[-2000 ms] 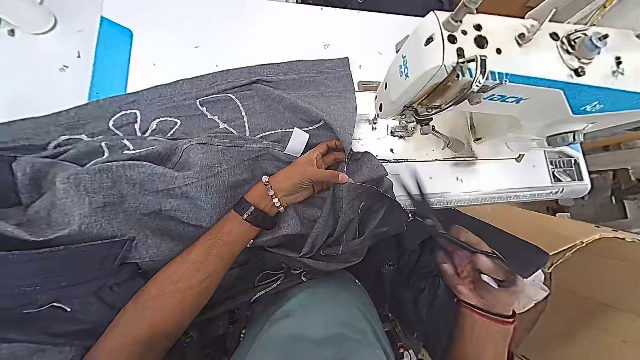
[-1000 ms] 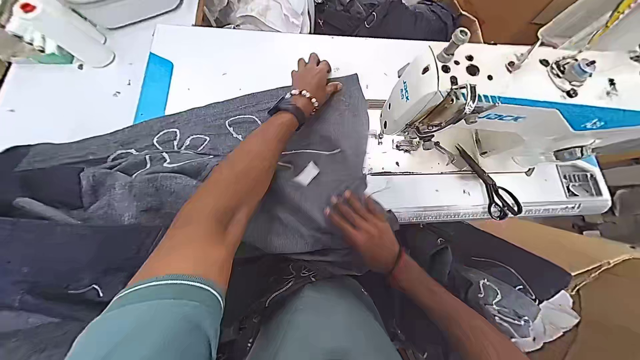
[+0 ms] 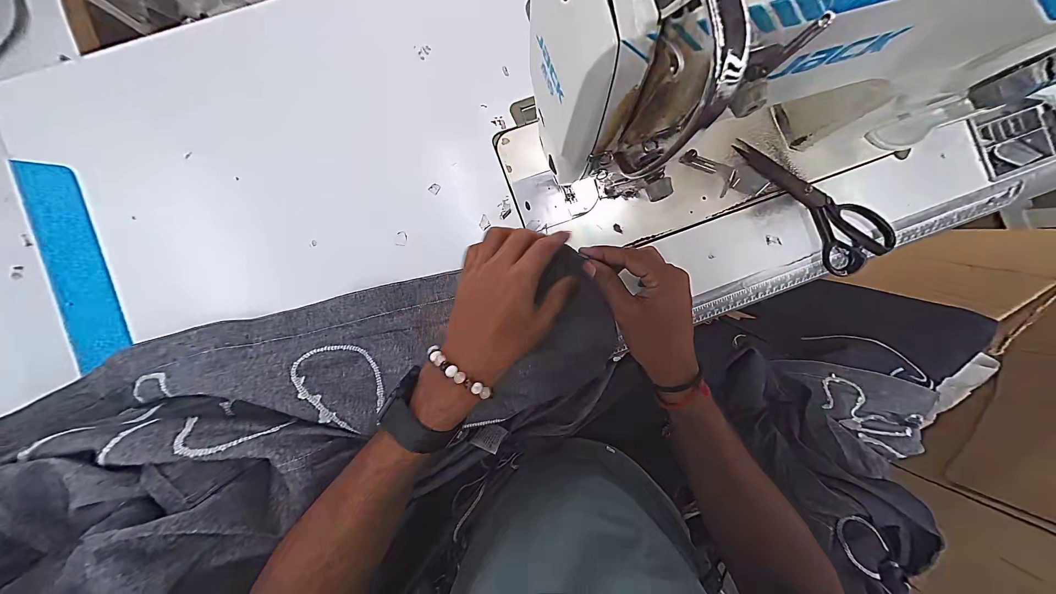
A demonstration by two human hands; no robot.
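Dark grey woven fabric (image 3: pixel 330 330) with white thread chains on it runs from the left across the table edge to the sewing machine. My left hand (image 3: pixel 511 285) bends over its upper corner, thumb and fingers pinching the edge just below the machine's presser foot (image 3: pixel 571 194). My right hand (image 3: pixel 656 305) pinches the same corner between thumb and forefinger, close beside the left fingertips. Black-handled scissors (image 3: pixel 825 206) lie on the machine bed, right of both hands. A small white label (image 3: pixel 489 438) shows on the fabric below my left wrist.
The Jack sewing machine's head (image 3: pixel 577 82) stands over the bed at the upper right. Lint and thread scraps dot the white table (image 3: pixel 313 165). A measuring tape strip (image 3: pixel 742 293) lines the front edge. More dark cloth (image 3: pixel 792 429) and cardboard (image 3: pixel 990 412) are at the right.
The scissors went from my right hand onto the machine bed. Both hands, apart on the flattened fabric one second ago, have come together at its corner near the needle area. The view has moved closer.
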